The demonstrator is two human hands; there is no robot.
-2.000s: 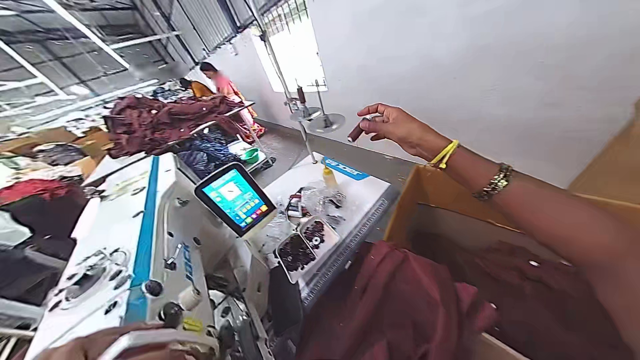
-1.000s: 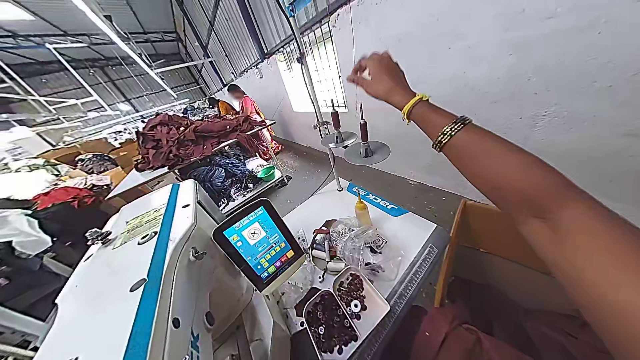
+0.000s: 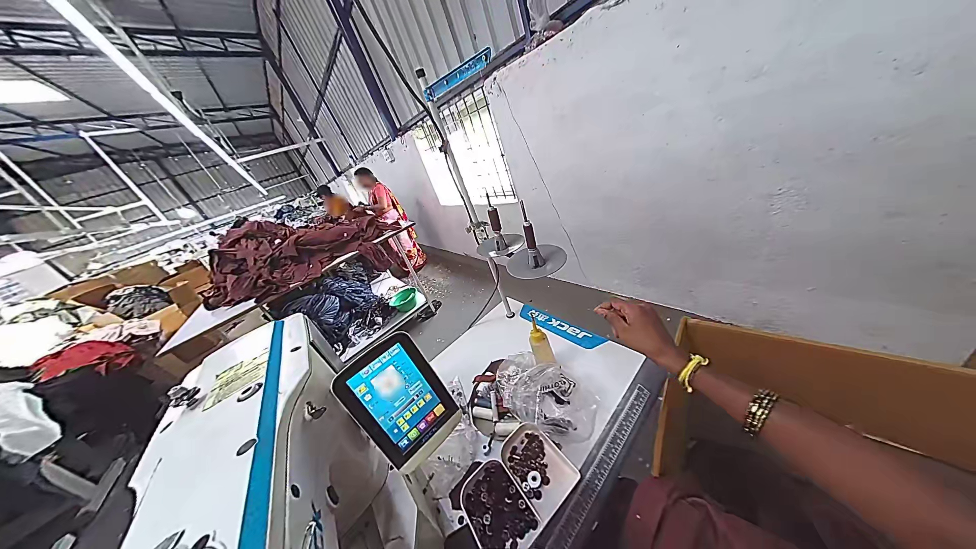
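Observation:
My right hand (image 3: 634, 328), with a yellow band and a beaded bracelet on the wrist, hovers past the table's far right corner with its fingers curled together. Whether a thread is pinched in them cannot be told. Maroon thread spools stand on the pins of the thread stand (image 3: 536, 263), up and left of the hand; a thin thread hangs by the wall. Nearer the hand is a yellow bottle (image 3: 541, 345) on the white machine table (image 3: 465, 347). Two trays (image 3: 564, 484) hold dark buttons beside the sewing machine (image 3: 206, 450) and its lit control panel (image 3: 396, 396). My left hand is out of view.
A cardboard box (image 3: 823, 389) with maroon cloth (image 3: 686, 522) stands at the right. Plastic bags (image 3: 545, 389) and small items lie behind the trays. Farther back, two people (image 3: 389, 217) are near a table heaped with maroon garments (image 3: 282, 252). A white wall (image 3: 724, 168) rises behind.
The maroon spool that was in my right hand now stands on the stand's right pin. The hand rose, then came down toward the table corner. My left hand has left the view, which has shifted.

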